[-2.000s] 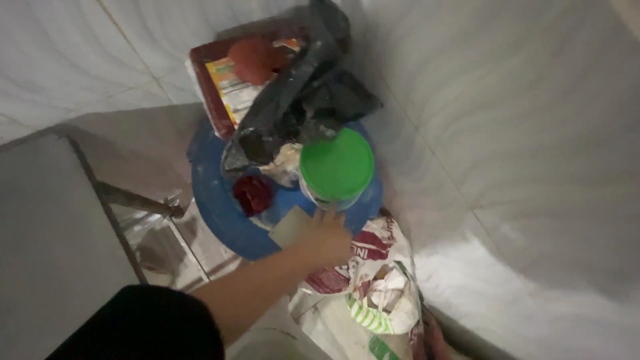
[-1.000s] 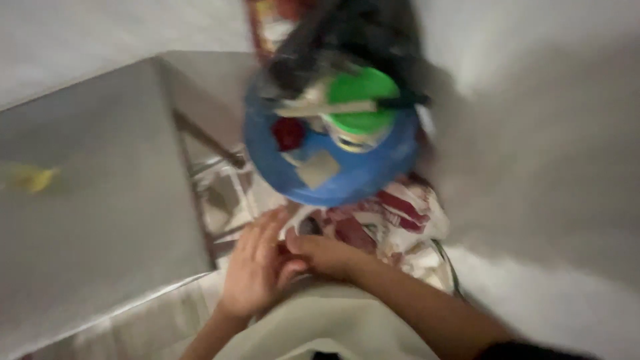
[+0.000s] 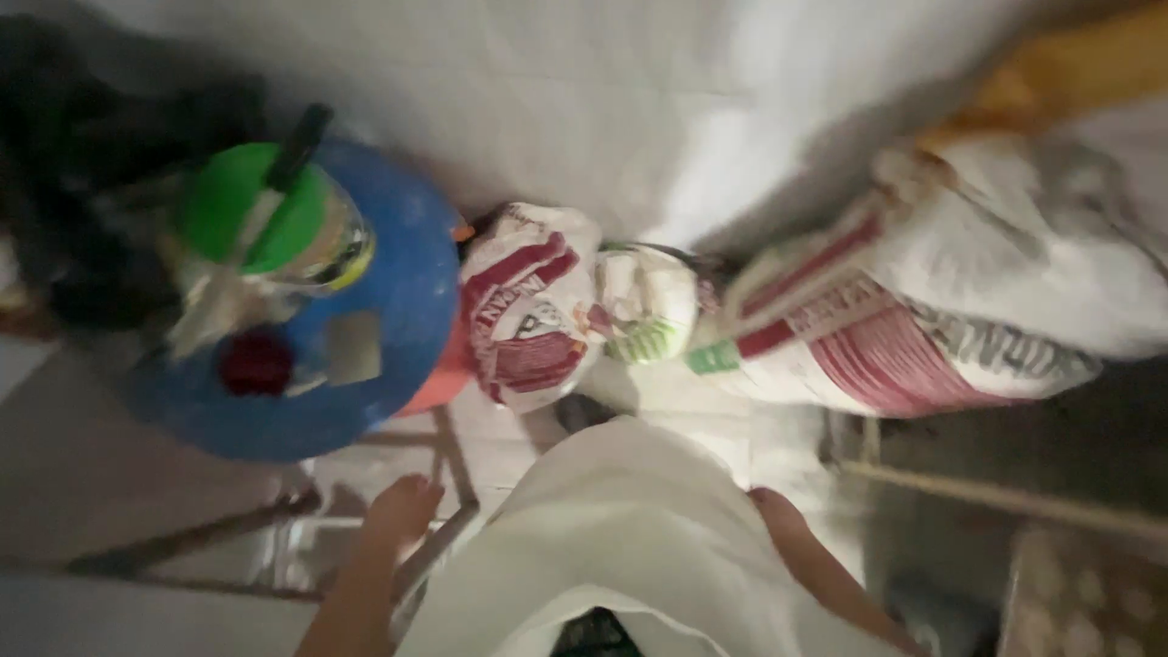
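My left hand (image 3: 409, 504) is low at left, beside the white cloth (image 3: 630, 520) at my front; its fingers are blurred. My right hand (image 3: 771, 505) is at the cloth's other side, its fingers mostly hidden. Whether either hand grips anything is unclear. Ahead of the left hand is a round blue lid or tray (image 3: 401, 274). On it are a clear tub with a green lid (image 3: 214, 205), a dark red item (image 3: 256, 362) and a pale square piece (image 3: 354, 348). A black-handled knife (image 3: 297, 151) lies across the green lid.
Printed white and maroon sacks (image 3: 538, 306) (image 3: 876, 338) stand along the pale wall. Between them is a smaller white and green bag (image 3: 648, 301). Black plastic (image 3: 109, 173) lies at far left, metal bars (image 3: 456, 465) are near my left hand, and a pole (image 3: 1004, 497) is at right.
Two seconds ago one hand reached to the tub, with no knife visible on its lid; the knife now lies there. My hands, close together one second ago, are now apart. The view has swung right.
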